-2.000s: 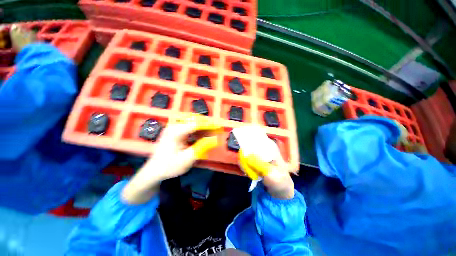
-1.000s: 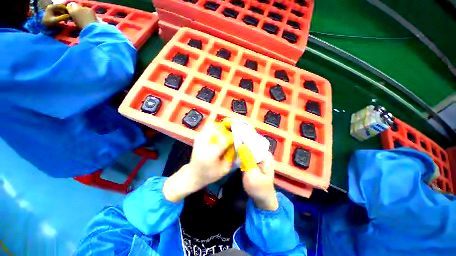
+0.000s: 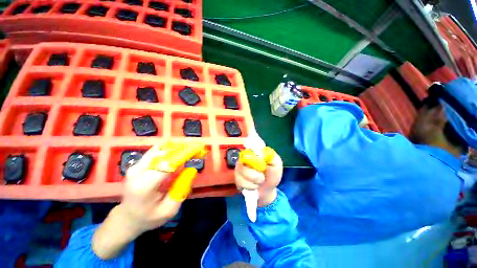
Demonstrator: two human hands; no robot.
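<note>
The orange-red foam tray (image 3: 104,144) lies in front of me with a small black housing in each pocket that I can see. My left hand (image 3: 151,183), with yellow finger cots, is over its front row, thumb and fingers apart, with nothing visible between them. It partly covers one housing (image 3: 131,159); another housing (image 3: 194,163) lies in its pocket by the fingertips. My right hand (image 3: 259,170), also with yellow cots, is closed around a white cloth (image 3: 251,203) at the tray's front right corner. The cloth sticks out above and below the fist.
Filled stacked trays (image 3: 104,32) stand behind the working tray. A pale boxy bottle (image 3: 285,99) with a silver top is on the green bench (image 3: 230,57) to the right. A neighbour's blue sleeve (image 3: 340,152) is close on the right, by another tray (image 3: 368,118). Metal rails run behind.
My hands, together at the cloth a second ago, have separated. The left has opened over the front row; the right has kept the cloth. The view has swung right, and the third front-row housing now shows.
</note>
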